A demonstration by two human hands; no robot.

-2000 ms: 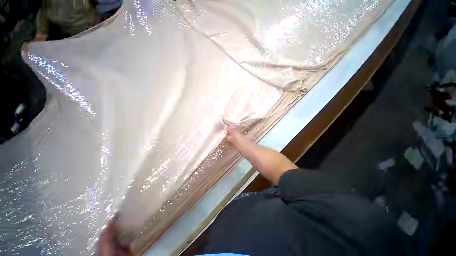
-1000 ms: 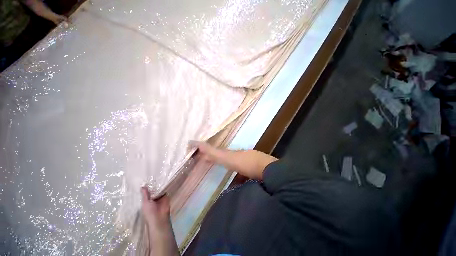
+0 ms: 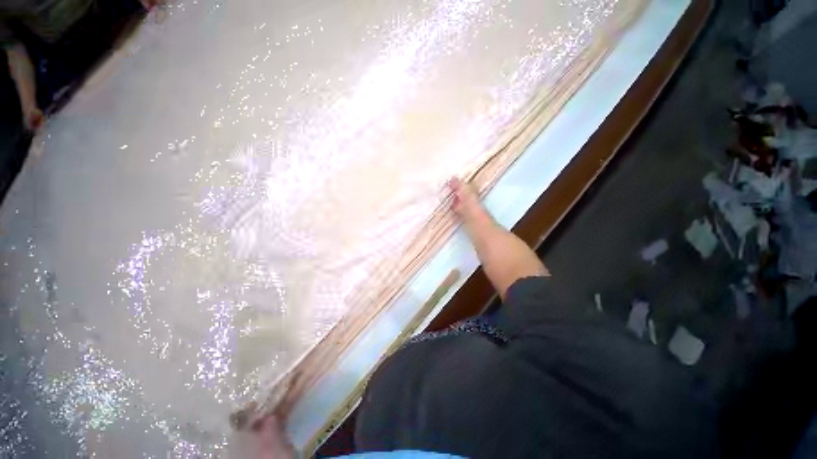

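Note:
The pale, glittering sequin fabric (image 3: 269,179) lies spread over the table. Its thin, rippled beige edge folds (image 3: 394,278) run along the near side. My right hand (image 3: 463,197) is at this edge at mid-table, its fingers closed on the fabric edge. My left hand (image 3: 269,434) is low in the picture, blurred, at the near end of the visible edge; its grip cannot be made out. The white-blue underlay paper (image 3: 546,166) shows between the folds and the table border.
A long yellow-tan stick (image 3: 394,351) lies along the paper strip close to my body. The brown table border (image 3: 618,134) curves away to the upper right. Scraps (image 3: 761,197) litter the grey floor at right. Another person's hand (image 3: 34,119) is at the far edge, upper left.
The raised, billowing fabric has come down flat, and the diagonal fold across it is gone. My right hand has moved farther up the edge; my left hand has moved down towards the bottom.

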